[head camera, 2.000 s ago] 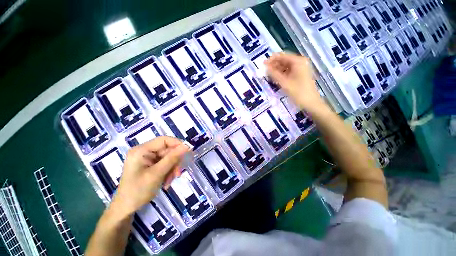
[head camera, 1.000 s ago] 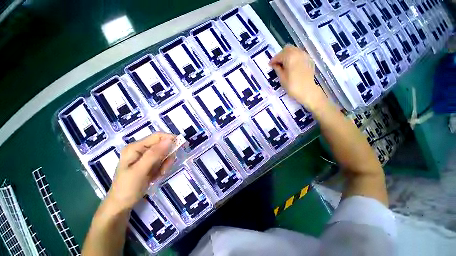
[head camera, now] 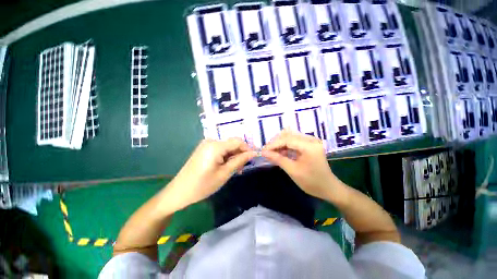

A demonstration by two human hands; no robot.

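My left hand (head camera: 218,163) and my right hand (head camera: 299,163) meet at the fingertips over the front edge of the clear blister tray (head camera: 319,46). A tiny pale piece (head camera: 258,153) shows between the fingertips; which hand grips it is hard to tell, and its shape is too small to see. The tray holds rows of white display modules (head camera: 299,72) with dark borders and dark flex parts. My hands hide the lower parts of some front-row modules.
A narrow strip of dark squares (head camera: 139,92) lies left of the tray. A fanned stack of adhesive sheets (head camera: 54,95) lies further left. Stacked filled trays (head camera: 440,82) stand at the right. A tray bundle (head camera: 430,188) sits below the bench at the right. Yellow-black tape (head camera: 98,242) marks the floor.
The view has turned and shifted left. My right hand has left the tray's far-side pockets and come to my left hand. The pale strip seen in my left hand is no longer clearly visible.
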